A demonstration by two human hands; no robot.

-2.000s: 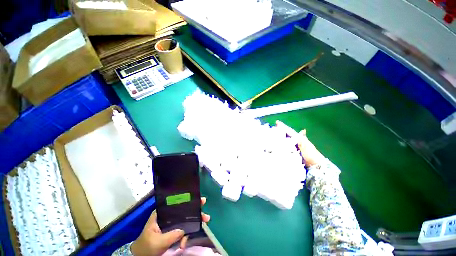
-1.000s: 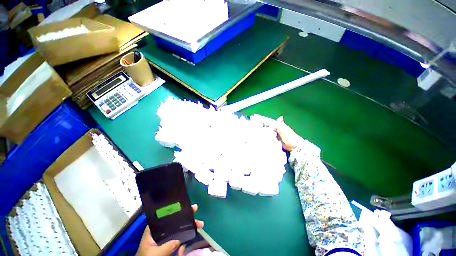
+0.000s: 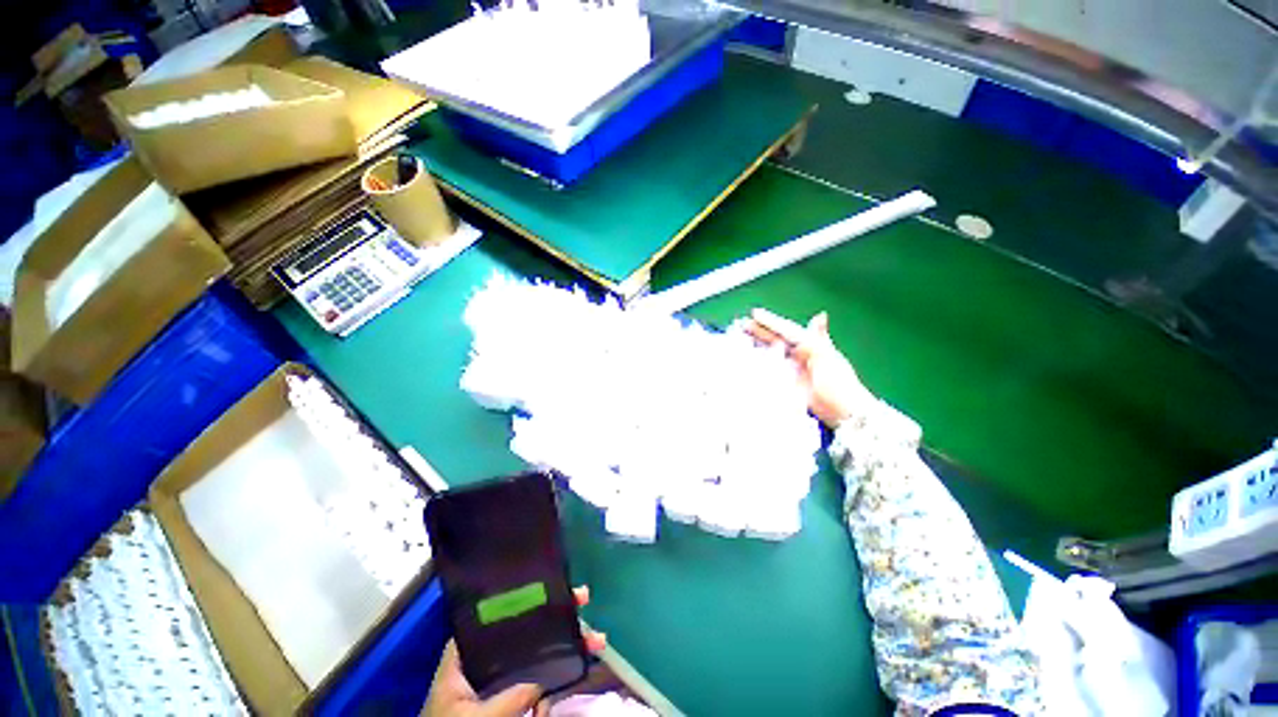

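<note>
My left hand [image 3: 484, 696], cut off by the bottom edge, holds a dark smartphone [image 3: 507, 567] upright; its screen is black with a green block. My right hand [image 3: 817, 367] is at the right edge of a heap of white pronged units [image 3: 652, 406] on the green bench, beside the belt. Its fingers are apart and I see nothing held in it. The heap is overexposed, so single pieces are hard to tell apart. A carton tray [image 3: 280, 518] at the left holds a flat white sheet and white units along one side.
A white bar [image 3: 799, 255] lies diagonally over the green belt [image 3: 1023, 350]. A raised green board [image 3: 617, 210] carries a blue tray. A calculator [image 3: 351, 280] and pen holder [image 3: 409, 206] stand behind the carton tray. A power strip [image 3: 1233, 507] is at the right.
The view has shifted slightly. My right hand has lifted a little off the heap's edge and its fingers have spread. The phone stays in my left hand, showing the same screen.
</note>
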